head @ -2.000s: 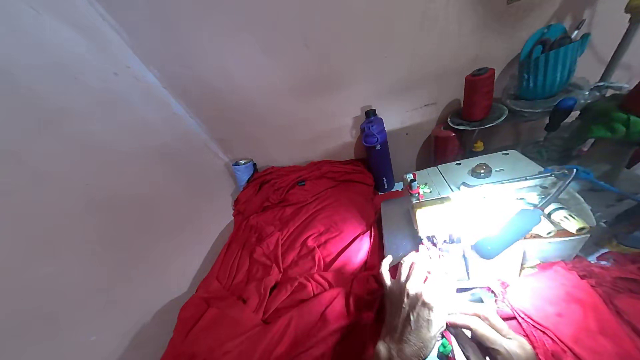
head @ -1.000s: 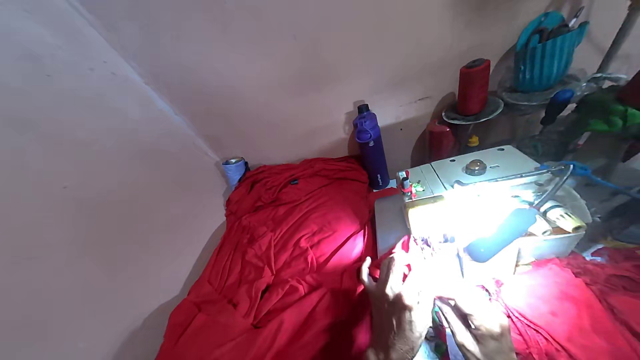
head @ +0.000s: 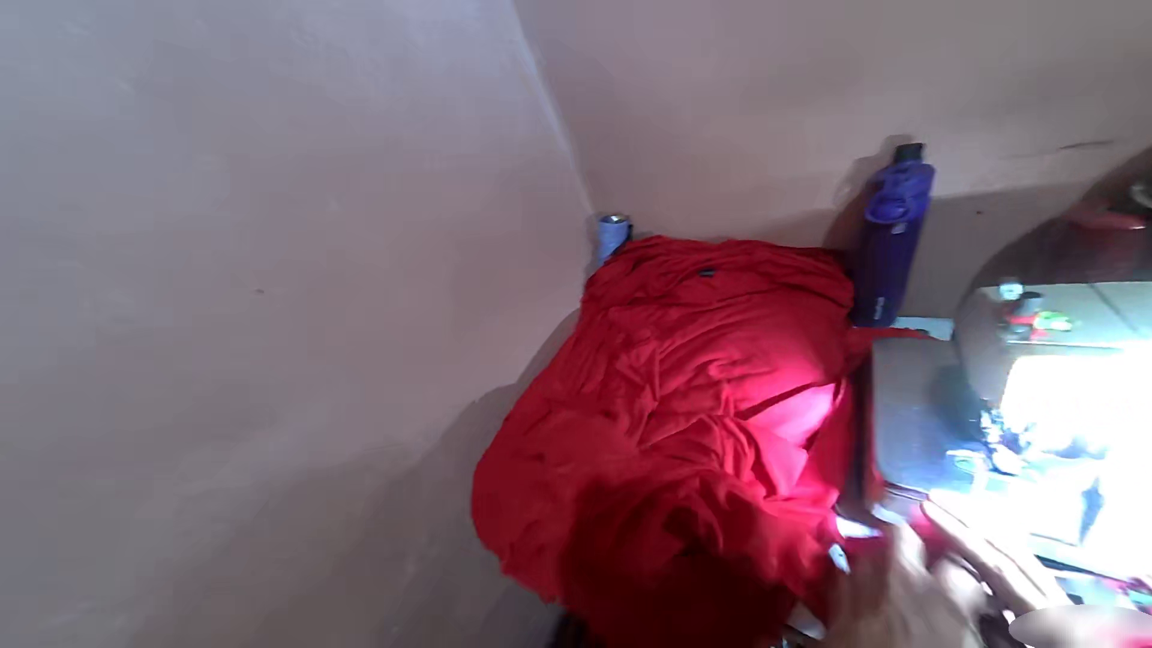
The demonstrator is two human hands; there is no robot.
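A large heap of red fabric (head: pixel 720 360) lies beside a sewing machine (head: pixel 1035 315), whose needle area glares under a bright lamp. My left hand (head: pixel 900 585), blurred, is low in the view at the right edge of the heap, near a strip of red cloth. Just right of it, my right hand (head: pixel 999 558) reaches in front of the machine with fingers extended; its lower part is hidden by blur and glare. Whether either hand grips the cloth cannot be told.
A purple bottle (head: pixel 891 238) stands behind the fabric, against the wall (head: pixel 270 270). A light blue can (head: pixel 613 236) is at the heap's back left corner. The wall runs close along the left side.
The view has swung left, so the thread cones and blue basket are out of frame. My hands have come away from the needle area, toward the front.
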